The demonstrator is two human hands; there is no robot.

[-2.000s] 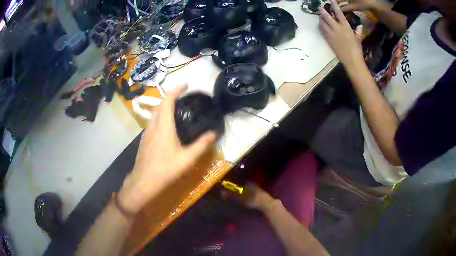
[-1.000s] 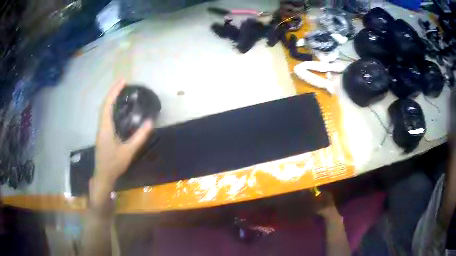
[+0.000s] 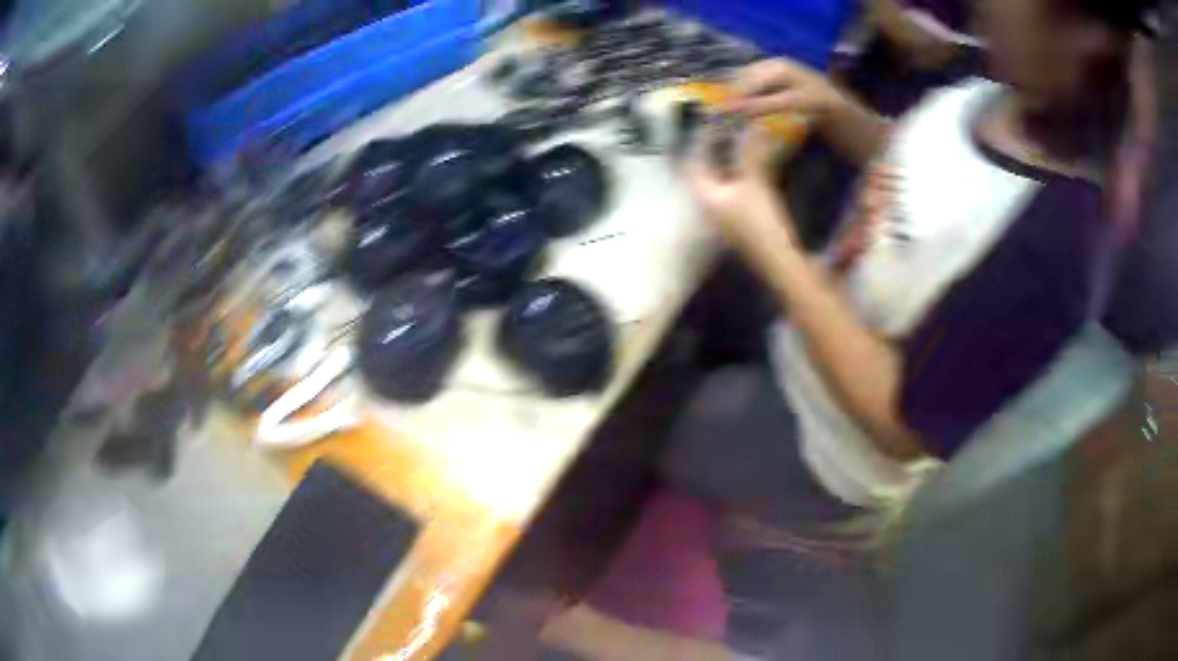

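The view is strongly blurred. Several glossy black camera housings (image 3: 556,337) stand in a group on the whitish tabletop. Two of them are at the near side of the group, side by side. My right hand (image 3: 568,625) is blurred and low at the bottom edge, beyond the bench edge. A small yellow spot (image 3: 473,633) shows left of it; its grip cannot be made out. My left hand is not in view. The black work mat (image 3: 310,568) lies at the lower left.
Another worker (image 3: 956,258) sits at the right, both hands over small dark parts. Blue bins (image 3: 349,78) stand at the far side. Tangled wires and white rings (image 3: 310,407) lie left of the housings. Orange-yellow tape (image 3: 446,562) edges the bench. A white blurred patch (image 3: 101,562) shows at the lower left.
The view has swung right, towards the housings and the other worker. My left hand and the round black housing it held have left the picture. My right hand now shows at the bottom edge.
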